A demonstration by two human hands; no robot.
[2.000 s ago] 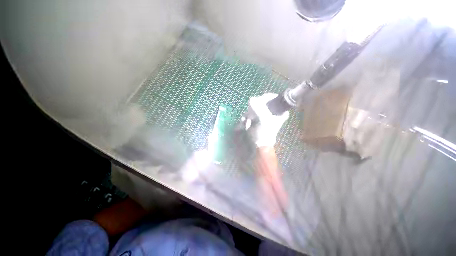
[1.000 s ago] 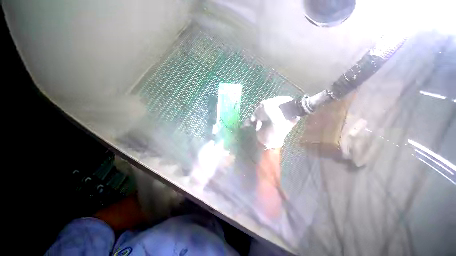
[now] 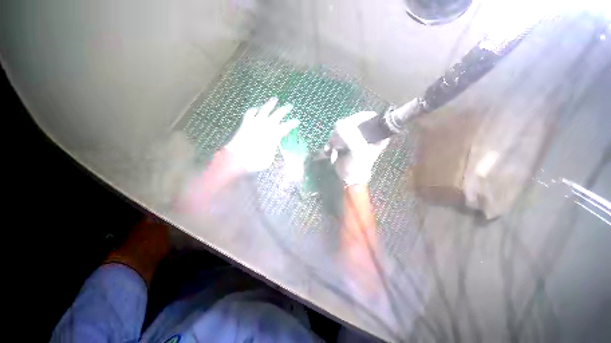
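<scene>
My right hand (image 3: 360, 153), in a white glove, is closed around the dark nozzle (image 3: 374, 129), whose tip points left. My left hand (image 3: 258, 139), also gloved in white, is left of the nozzle with several fingers spread. A green circuit board (image 3: 293, 144) shows at the right side of my left hand, in front of the nozzle tip. Glare washes out its lower part, and whether my left fingers grip it cannot be told. The green perforated grate (image 3: 224, 107) lies beneath both hands.
A braided hose (image 3: 459, 77) runs from the nozzle to the upper right. A brown cardboard piece (image 3: 439, 164) and a pale crumpled item (image 3: 488, 184) are right of the grate. A dark round port (image 3: 439, 8) is on the back wall. The streaked, reflecting window lies between camera and hands.
My left hand has moved up and left, from the board's lower end to its left side, and its fingers now show spread. My right hand still holds the nozzle, shifted slightly in view.
</scene>
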